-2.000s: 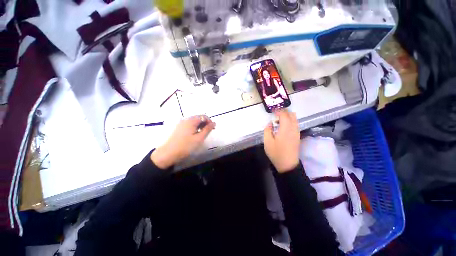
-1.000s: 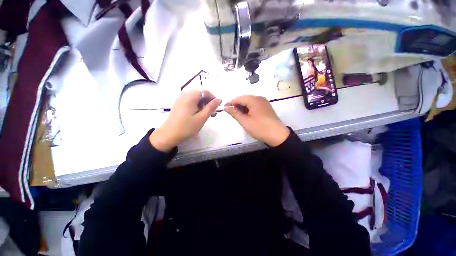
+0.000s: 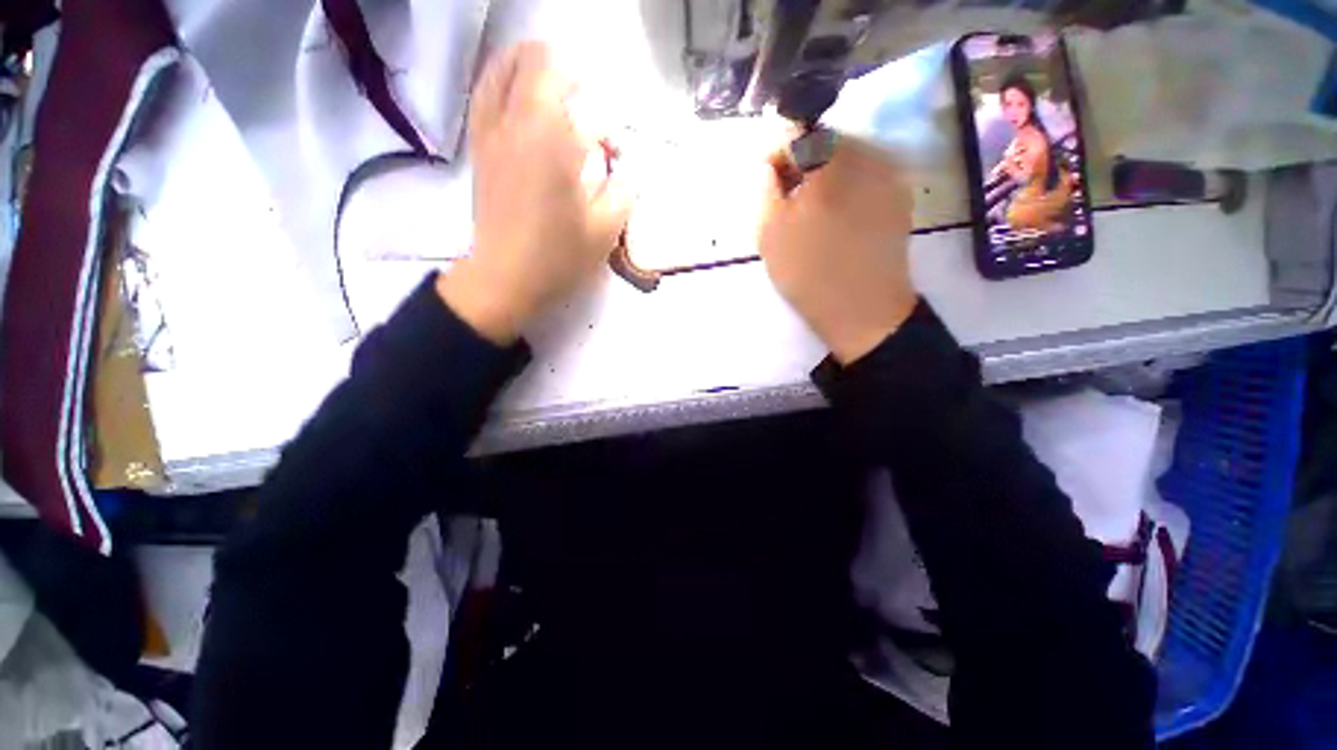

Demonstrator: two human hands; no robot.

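Observation:
My left hand [image 3: 535, 191] is left of the needle area of the sewing machine, fingers bent near a small dark red bit at the fingertips; glare hides whether it grips it. My right hand [image 3: 843, 242] is right of the needle area, fingers curled beside a small dark machine part; what it holds is hidden. A small brown curved piece [image 3: 635, 270] lies on the white table [image 3: 704, 330] between the hands. The needle area [image 3: 726, 95] is mostly washed out by lamp glare.
A lit smartphone [image 3: 1026, 161] and a dark maroon handle [image 3: 1161, 180] lie at right. White cloth [image 3: 264, 191] and a striped maroon piece [image 3: 66, 264] lie at left. A blue basket [image 3: 1239, 513] with white and maroon pieces stands below right.
The view has moved closer to the needle area. My hands, almost touching a second ago, are now apart on either side of it. The small brown piece now shows on the table between them.

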